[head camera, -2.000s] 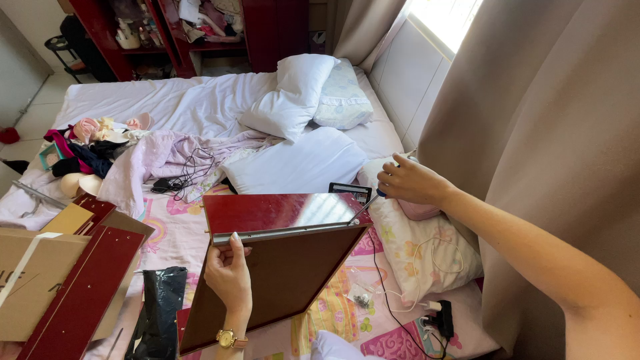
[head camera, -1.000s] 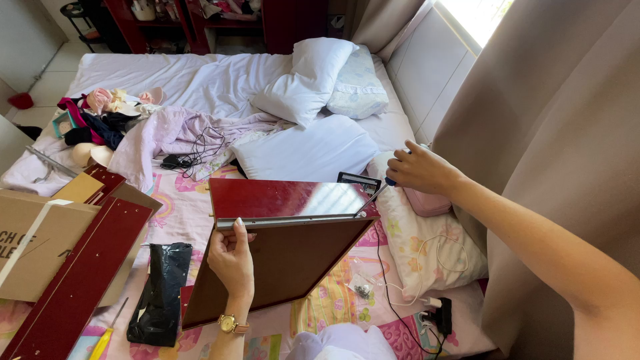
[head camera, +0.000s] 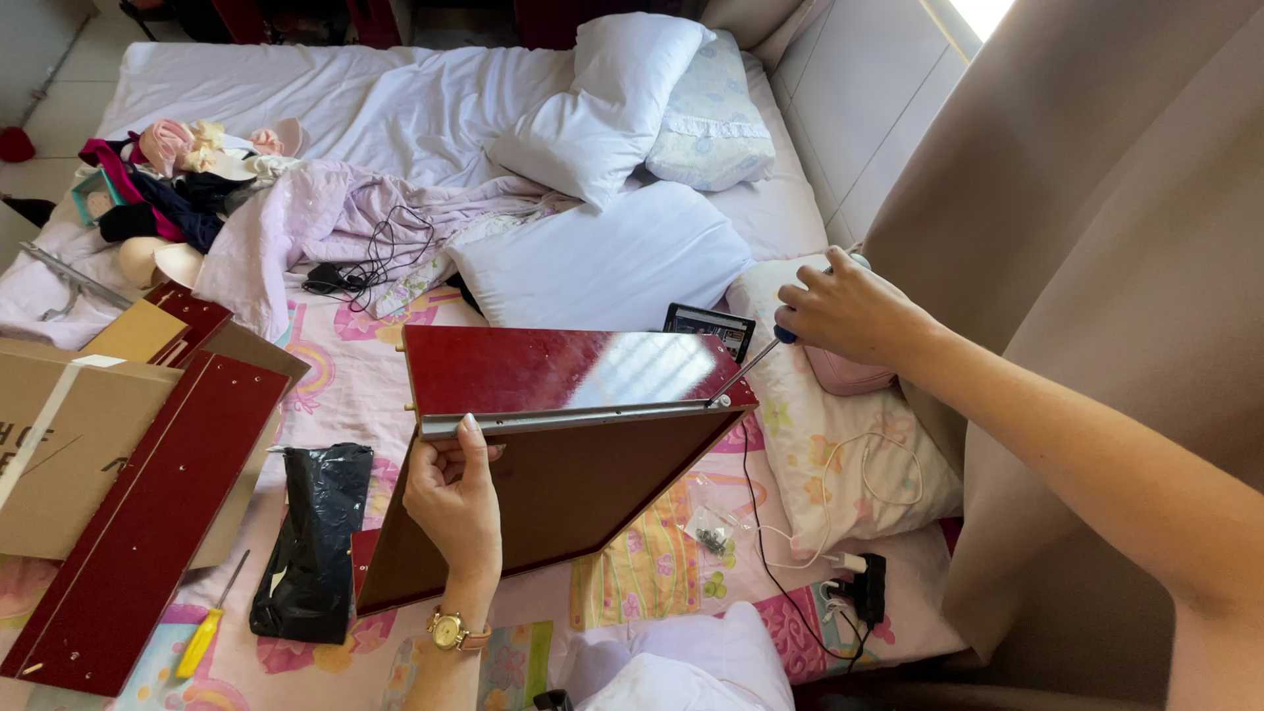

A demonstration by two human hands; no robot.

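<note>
A partly assembled drawer with glossy red side panel (head camera: 513,365) and brown base (head camera: 583,484) stands tilted on the bed. A metal drawer slide (head camera: 592,414) runs along the red panel's edge. My left hand (head camera: 454,494), wearing a watch (head camera: 448,630), grips the slide's left end and the panel edge, thumb on top. My right hand (head camera: 849,311) holds a blue-handled screwdriver (head camera: 748,369), its tip at the slide's right end, beside a small white wheel (head camera: 724,401). Wooden dowels stick out of the panel's left edge.
Left lie a cardboard box (head camera: 79,444), a red panel (head camera: 148,523), a yellow-handled screwdriver (head camera: 203,637) and a black plastic bag (head camera: 321,543). A small bag of screws (head camera: 711,531), a power adapter (head camera: 869,590), a phone or tablet (head camera: 711,326) and pillows (head camera: 602,262) are near the drawer.
The view has tilted down somewhat, bringing the yellow screwdriver fully into sight. Both hands keep their places on the drawer slide and the blue-handled screwdriver.
</note>
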